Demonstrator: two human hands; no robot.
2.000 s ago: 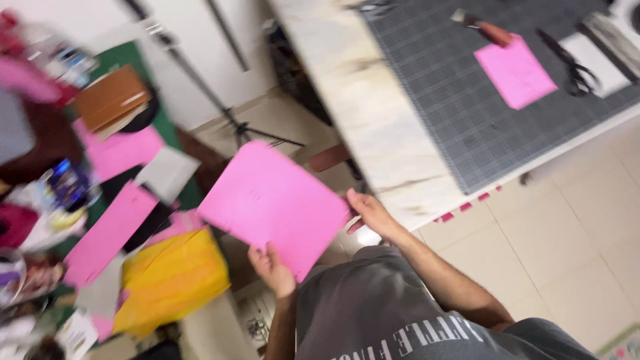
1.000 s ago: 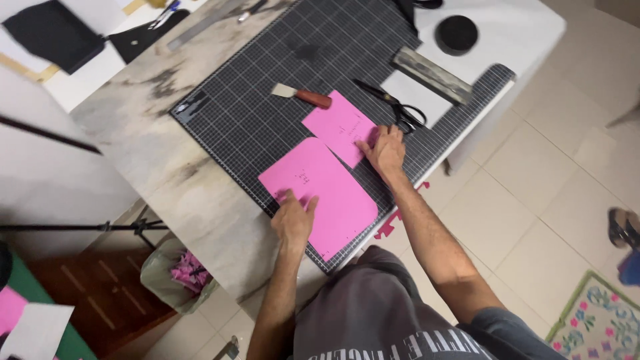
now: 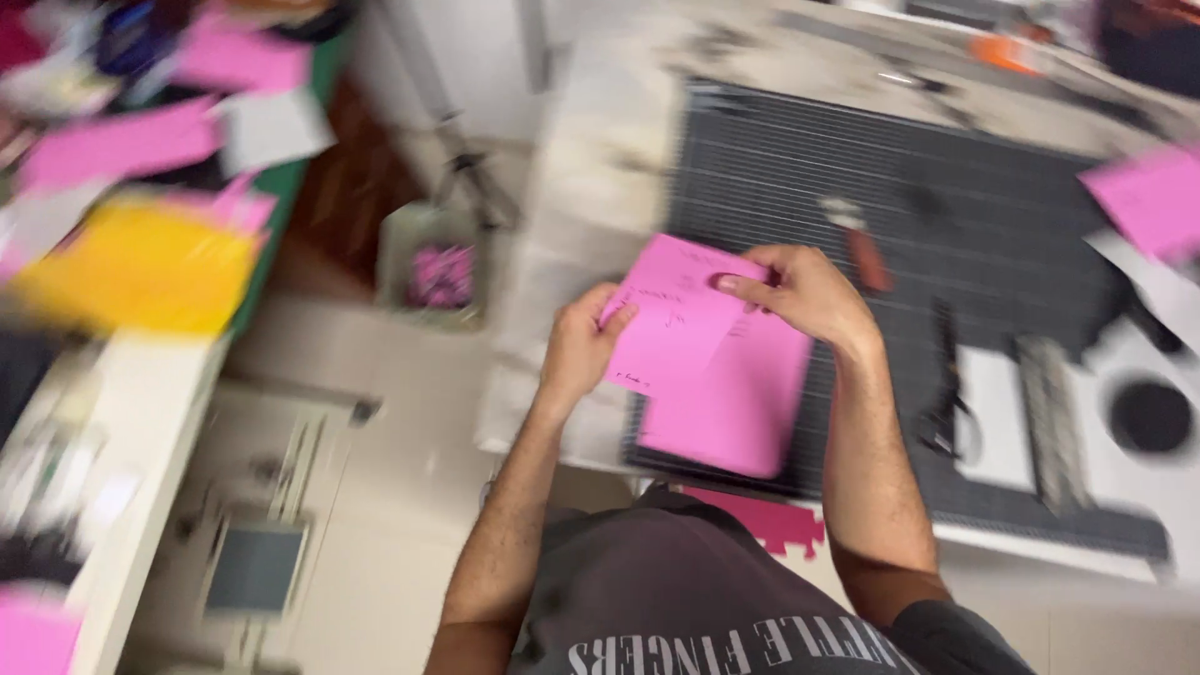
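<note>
My left hand (image 3: 591,342) grips the left edge of a smaller pink sheet (image 3: 666,328) that bears handwriting. My right hand (image 3: 806,291) has its thumb on the sheet's upper right part, fingers partly hidden beneath. Under the smaller sheet lies a larger pink sheet with rounded corners (image 3: 750,412), over the near left edge of the dark cutting mat (image 3: 994,234). Whether the larger sheet rests on the mat or is lifted, I cannot tell. To the right of my right hand lies a wooden-handled blade tool (image 3: 861,248), with black scissors (image 3: 945,394) nearer me.
A grey ruler-like bar (image 3: 1052,422) and a black disc (image 3: 1150,414) lie at the right, with another pink sheet (image 3: 1153,202) beyond. Left are a bin with pink scraps (image 3: 436,272), a tripod (image 3: 466,169) and a cluttered green table (image 3: 323,94) with yellow material (image 3: 141,267).
The smaller pink sheet lay beside the larger one on the mat a second ago; now it overlaps it, held in both my hands. The view has swung left.
</note>
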